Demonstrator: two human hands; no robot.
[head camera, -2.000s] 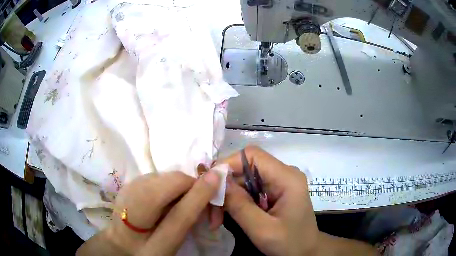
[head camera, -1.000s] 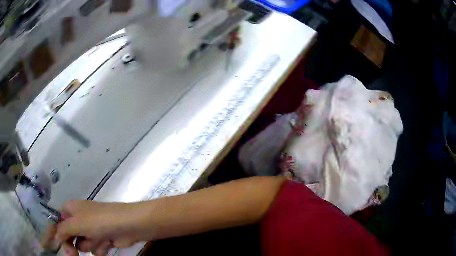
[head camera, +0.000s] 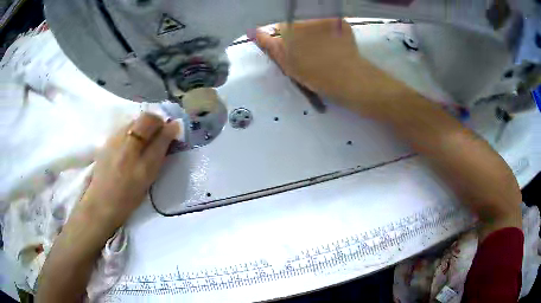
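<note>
The thin pale floral garment piece (head camera: 53, 127) lies bunched at the left of the machine. My left hand (head camera: 133, 151) pinches its edge beside the round slide plate (head camera: 207, 131), next to the cream knob (head camera: 203, 102) under the machine head (head camera: 148, 35). The needle and presser foot are hidden. My right hand (head camera: 317, 56) is blurred and reaches over the bed behind the head, its fingertips near the far edge and partly hidden. What it holds, if anything, is unclear. A long thin metal tool (head camera: 314, 99) lies on the bed, partly under that hand.
The grey-white machine bed (head camera: 285, 148) has a printed ruler (head camera: 267, 269) along the table's front edge. A small dark blue item (head camera: 460, 111) shows beside the right forearm. Crumpled floral cloth (head camera: 436, 269) is below the table edge at right.
The view swung right and came back closer to the machine head. The left hand moved with the cloth from the front edge to the plate. The right hand left the cloth and reached behind the head.
</note>
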